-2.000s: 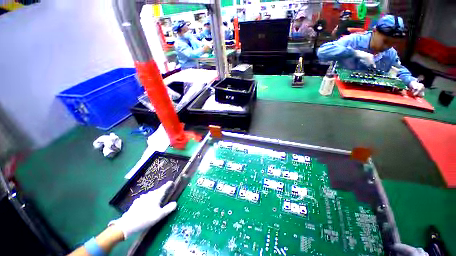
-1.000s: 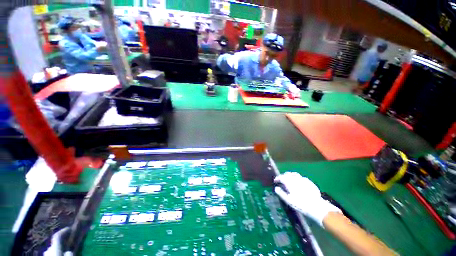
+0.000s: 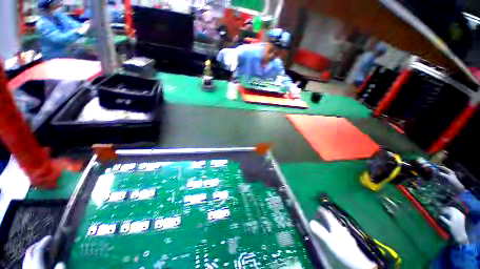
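Observation:
A green circuit board (image 3: 158,210), flat side with white-silver patches up, lies in a fixture frame (image 3: 287,192) with metal rails and orange-brown corner blocks. My left hand (image 3: 38,255), in a white glove and cut off by the bottom edge, is at the frame's lower left rail, with white glove showing on both sides of it. My right hand (image 3: 339,239), gloved and blurred, is just right of the right rail, fingers spread and nothing seen in it. A long black tool (image 3: 350,223) with a yellow part lies close beside it, partly behind the hand.
A black screw tray (image 3: 29,228) is at the left, by a red-wrapped post (image 3: 21,136). Black bins (image 3: 108,123) stand behind. An orange-red mat (image 3: 334,137) and a yellow-and-black tool (image 3: 380,171) are right. Gloved hands (image 3: 453,223) of another person are far right; another worker (image 3: 259,63) sits opposite.
The view has swung right. My right hand has come off the right rail and moved down and outward beside the black tool. My left hand has moved from beside the tray to the left rail.

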